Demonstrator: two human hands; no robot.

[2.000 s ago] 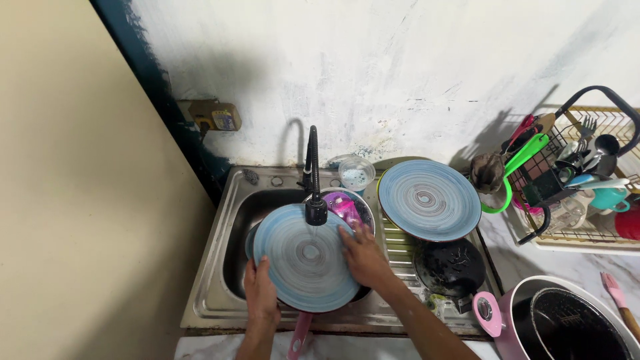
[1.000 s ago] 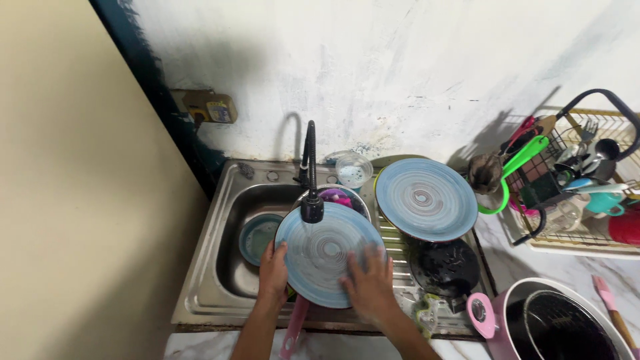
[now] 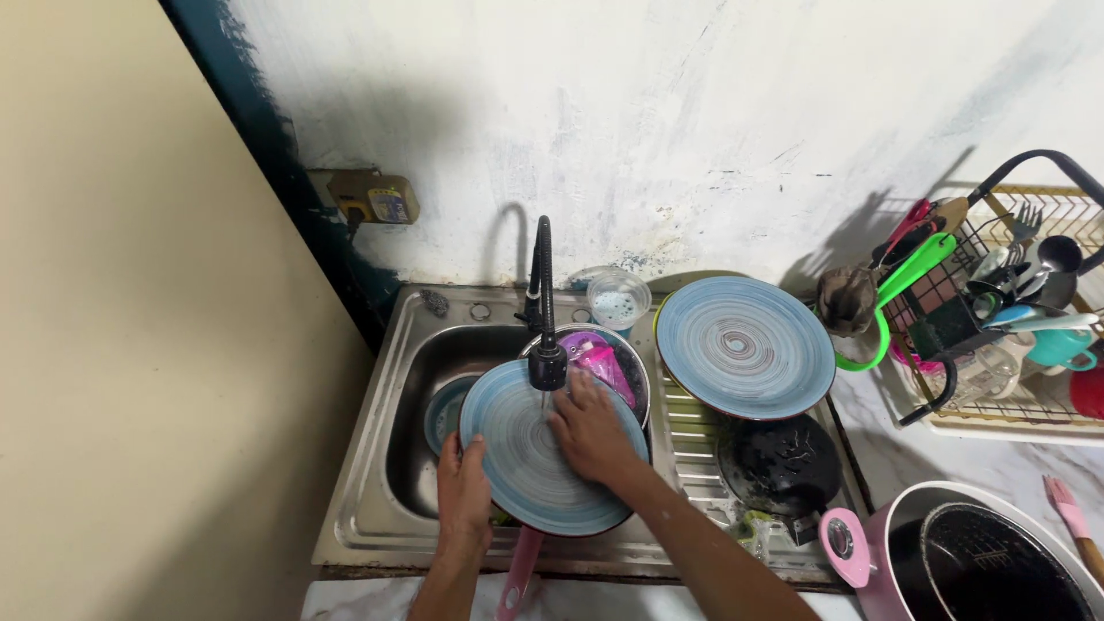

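A blue plate with a swirl pattern (image 3: 526,466) is tilted over the steel sink, under the black faucet (image 3: 547,366), from which a thin stream of water falls. My left hand (image 3: 464,487) grips its left rim, thumb on the face. My right hand (image 3: 595,427) lies on the plate's upper right face, fingers a little spread. Behind the plate, a pan or bowl (image 3: 642,371) holds purple and pink items. A pink handle (image 3: 520,573) sticks out below the plate. In the basin (image 3: 414,466) sits a smaller bluish bowl (image 3: 444,414), partly hidden.
Another blue plate (image 3: 746,345) rests on the drainboard, above a black pan (image 3: 780,466). A clear tub of suds (image 3: 618,302) stands behind the sink. To the right are a pink pot (image 3: 897,535), a green-handled utensil (image 3: 918,272) and a dish rack (image 3: 957,423) with cutlery and cups.
My right hand has moved over the plate's face, from the right rim at first to its upper right part now. My left hand stays at the left rim.
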